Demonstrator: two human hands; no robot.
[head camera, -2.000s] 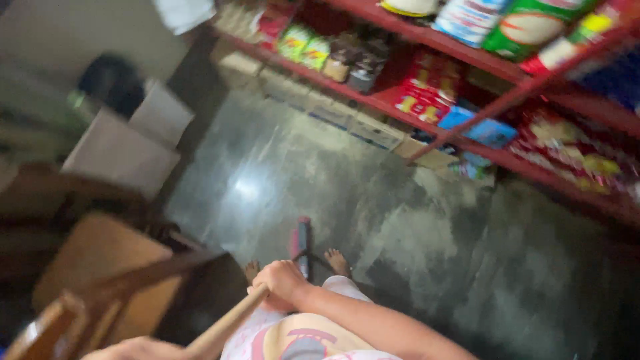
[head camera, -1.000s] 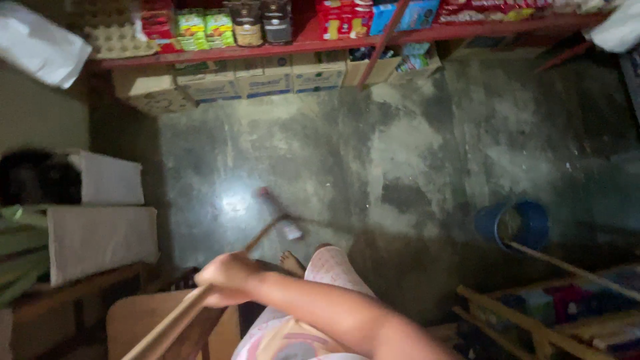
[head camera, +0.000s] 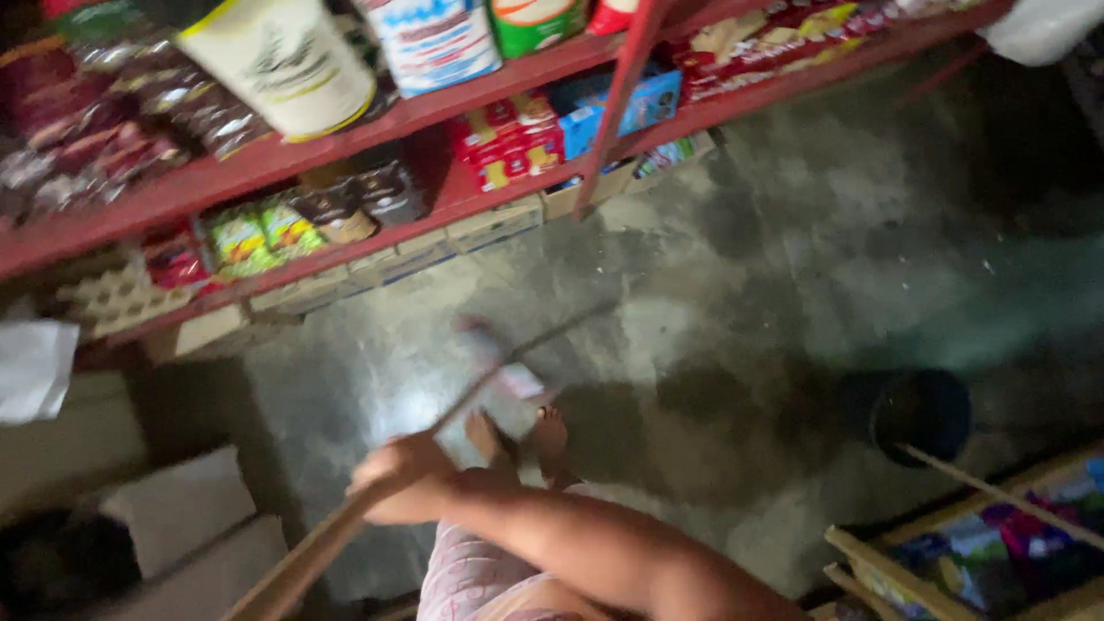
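Note:
My right hand (head camera: 405, 479) is closed around the wooden handle (head camera: 302, 552) of a long floor-cleaning tool, probably a mop or squeegee. Its blurred red and pale head (head camera: 504, 358) lies on the concrete floor, just beyond my bare feet (head camera: 548, 427). From my hand the handle slants up toward that head, and its other end runs out at the lower left. A dark line continues past the head; whether it is handle or shadow I cannot tell. My left hand is outside the view.
A red shelf rack (head camera: 431, 211) with packaged goods crosses the top, cardboard boxes (head camera: 423, 259) beneath it. At the right stands a dark blue bucket (head camera: 923, 414) with a stick (head camera: 992, 492) in it, near a wooden rack (head camera: 897, 569) of packets. Pale boxes (head camera: 185, 509) are at lower left.
The view has swung and turned. My left hand, at the lower left two seconds ago, is out of sight. The tool's head now lies just ahead of both feet, with my right hand still on the handle.

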